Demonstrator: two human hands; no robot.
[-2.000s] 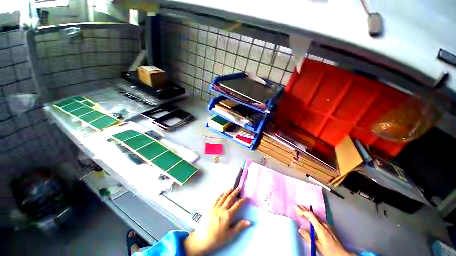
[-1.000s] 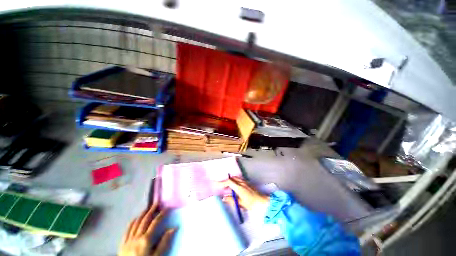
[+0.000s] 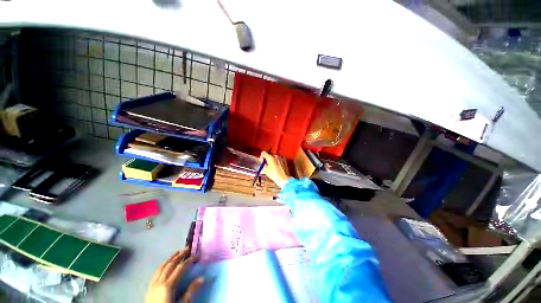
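Pink and white record sheets [image 3: 246,228] lie on the grey bench in front of me. A pale blue-white cover sheet [image 3: 240,278] lies over their near part. My left hand [image 3: 173,278] rests at the cover's left edge, cut off by the picture's bottom. My right hand [image 3: 275,168] is stretched forward over the stack of kraft envelopes [image 3: 234,181] and holds a dark blue pen [image 3: 259,171]. Whether its fingers touch the stack is hard to tell. A blue sleeve covers the sheets' right side.
Blue three-tier letter trays [image 3: 166,136] stand left of the stack, before a wire-grid wall. A red ribbed panel [image 3: 267,115] stands behind it. A pink-red card [image 3: 142,210] and green panels [image 3: 59,247] lie at left. A document box [image 3: 347,177] is right. A white shelf hangs above.
My right hand has moved from the record sheets forward to the envelope stack, still with the pen. My left hand stays at the cover sheet. The view has turned to the right since the oldest frame.
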